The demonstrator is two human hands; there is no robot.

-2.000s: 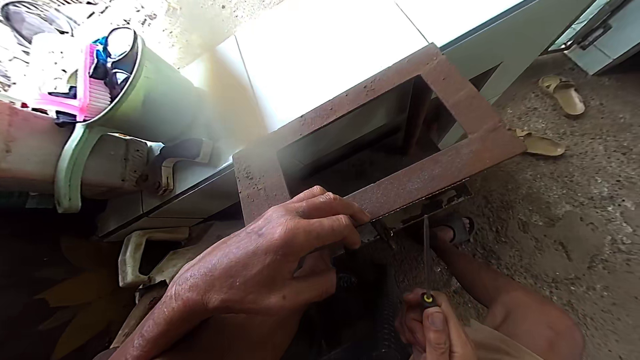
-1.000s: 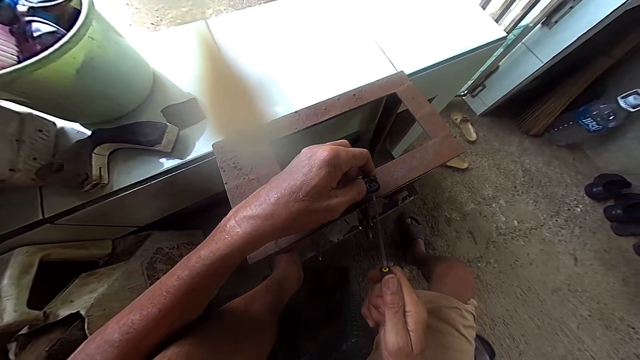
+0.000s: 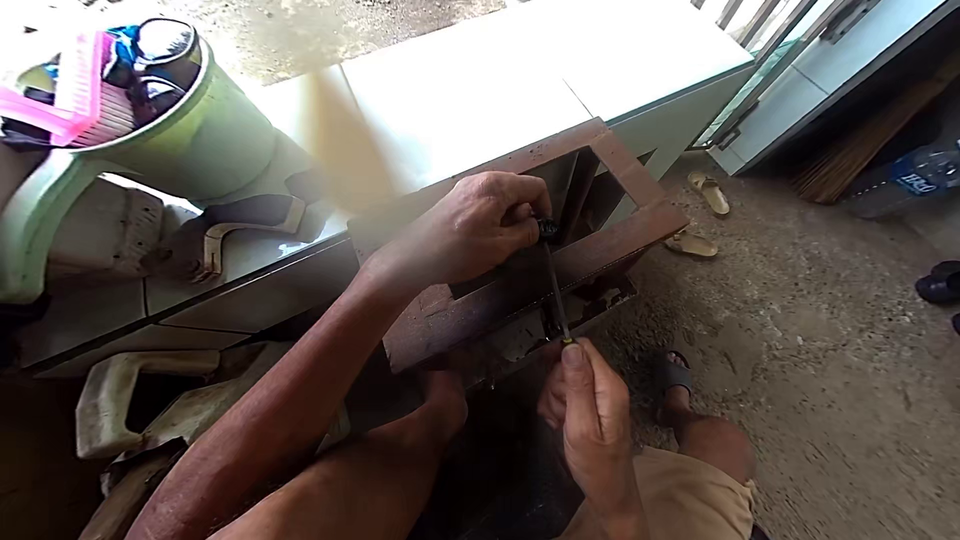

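My right hand (image 3: 589,405) grips the handle of a screwdriver (image 3: 556,289), its yellow-ringed collar showing above my fingers. The long shaft points up and away, its far end at a small black knob-like part (image 3: 547,228). That part is pinched in the fingertips of my left hand (image 3: 484,225), which is over the opening of a rusty brown metal frame (image 3: 622,244). The frame leans against the edge of a white tiled ledge, above my legs. Below its near bar shows a lower metal part (image 3: 517,337) with worn patches. My left palm is hidden.
On the tiled ledge (image 3: 465,82) stand a pale green bucket (image 3: 225,127) holding a pink brush (image 3: 82,97) and a curved-handled tool (image 3: 255,225). Plastic sandals (image 3: 709,193), a water bottle (image 3: 926,176) and a stick broom (image 3: 862,142) are to the right. A dirty pale container (image 3: 112,405) lies lower left.
My left hand has lifted from the frame's near bar, where it lay two seconds ago, to the black part above the opening. The screwdriver's far end now meets that part. The view has shifted.
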